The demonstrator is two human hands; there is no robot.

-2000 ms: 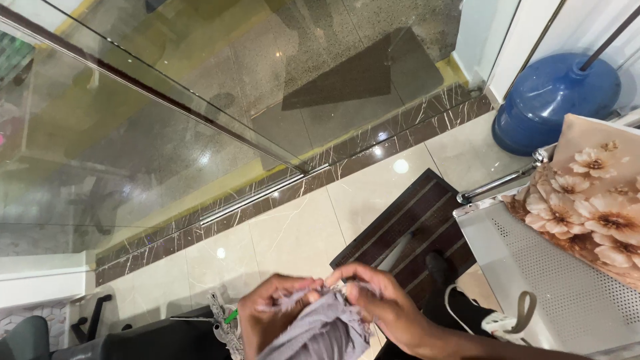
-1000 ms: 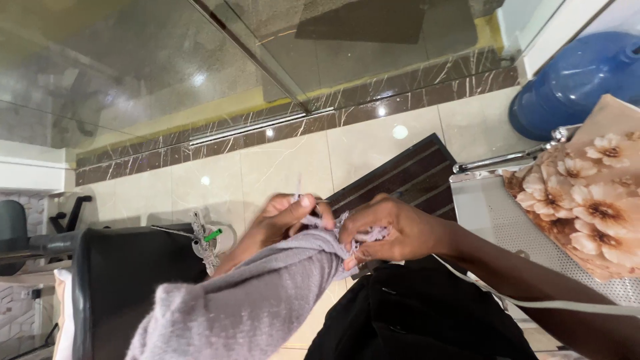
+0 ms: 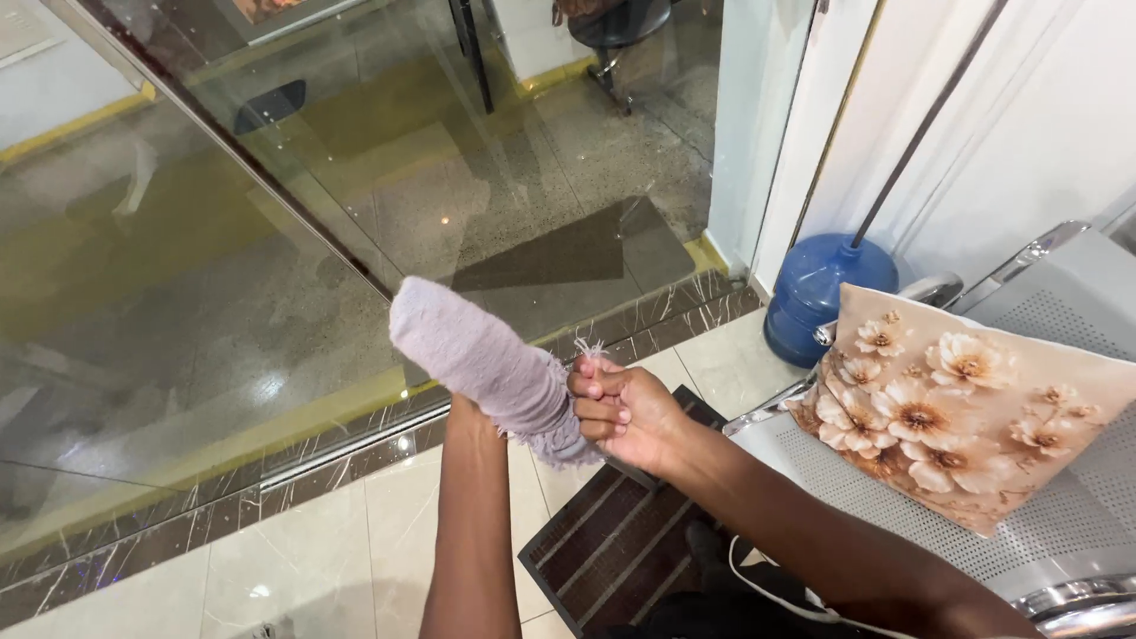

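A lilac-grey fringed cloth (image 3: 488, 351) is wrapped around my left hand, standing up before the glass door. Only the wrist and a little of the base of my left hand (image 3: 470, 404) show; its fingers are covered by the cloth. At the right end of the cloth, my right hand (image 3: 617, 404) pinches the gathered, frayed edge, with some loose threads poking out above its fingertips. The glass door (image 3: 311, 293) with its metal-edged frame is behind both hands.
On the right, a floral cushion (image 3: 941, 408) rests on a perforated metal bench (image 3: 870, 506). A blue water bottle (image 3: 825, 284) with a dark pole at its neck stands by the wall. A striped doormat (image 3: 621, 541) lies on the tiles below my hands.
The cloth was bunched between both hands and hanging down; now it is wrapped over my left hand, which has risen. The view has shifted toward the door and bench.
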